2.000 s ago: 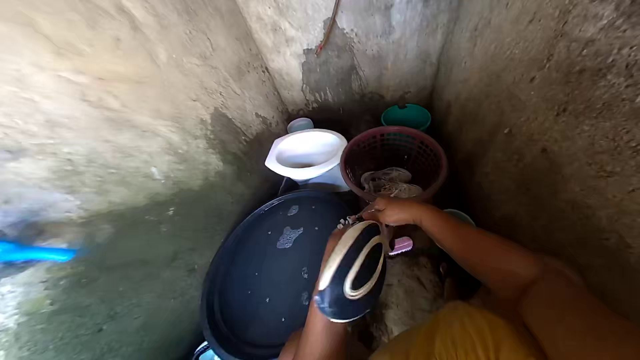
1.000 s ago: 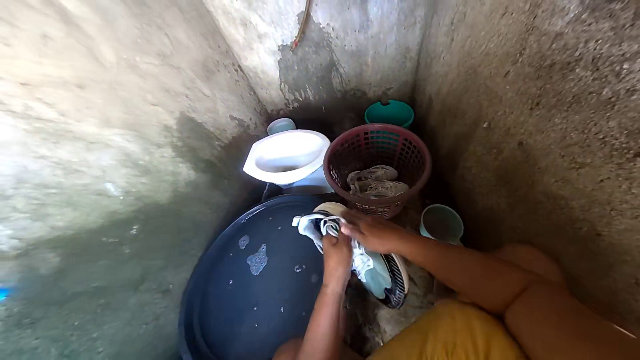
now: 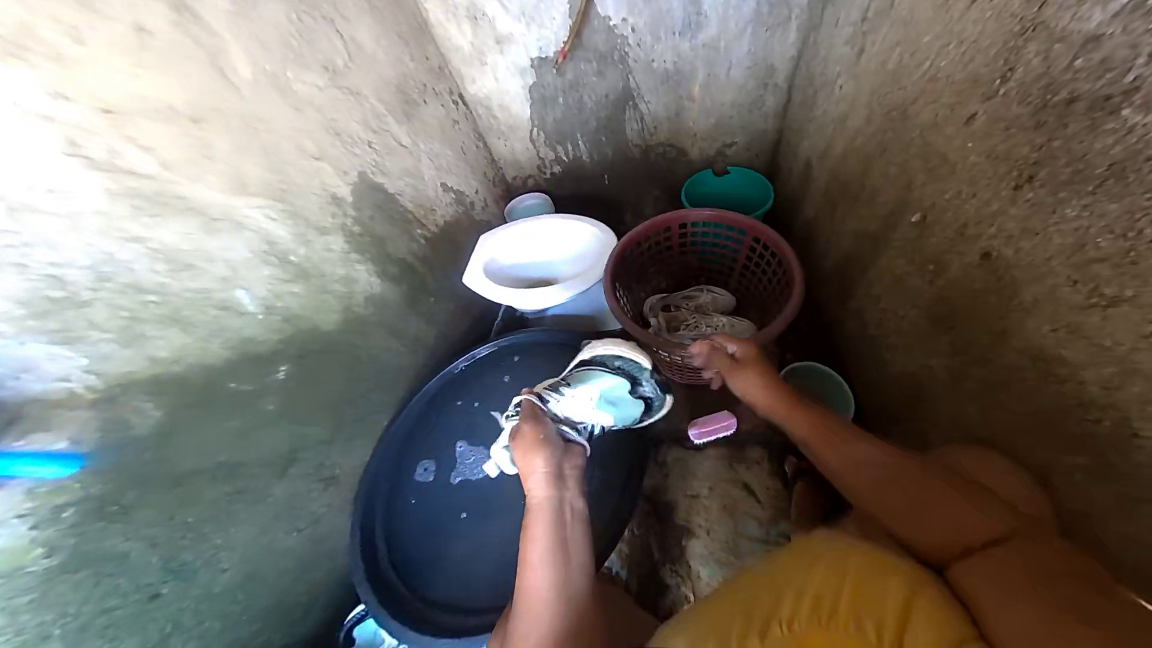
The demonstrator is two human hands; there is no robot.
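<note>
My left hand (image 3: 545, 454) grips a sneaker (image 3: 605, 396) by its laced upper, above a large dark round basin lid or tub (image 3: 441, 540) with foam patches on it. The sneaker has a pale blue inside or tongue and white trim. My right hand (image 3: 733, 364) is off the shoe, by the near rim of a maroon plastic basket (image 3: 792, 279); its fingers are partly curled and blurred, and nothing shows in them. Light-coloured shoes (image 3: 697, 315) lie inside the basket. A pink scrubbing brush (image 3: 712, 427) rests on the ground below my right hand.
Behind the tub stands a white squat toilet bowl (image 3: 576, 236), with a small pale container (image 3: 529, 206) beyond it. A green plastic bucket (image 3: 727, 189) is behind the basket, and a pale green tub (image 3: 819, 387) right of it. Rough concrete walls (image 3: 972, 225) close in on both sides.
My right hand has come off the sneaker and moved toward the basket. The sneaker in my left hand has turned, its heel now toward the basket. The pink brush has come back into sight.
</note>
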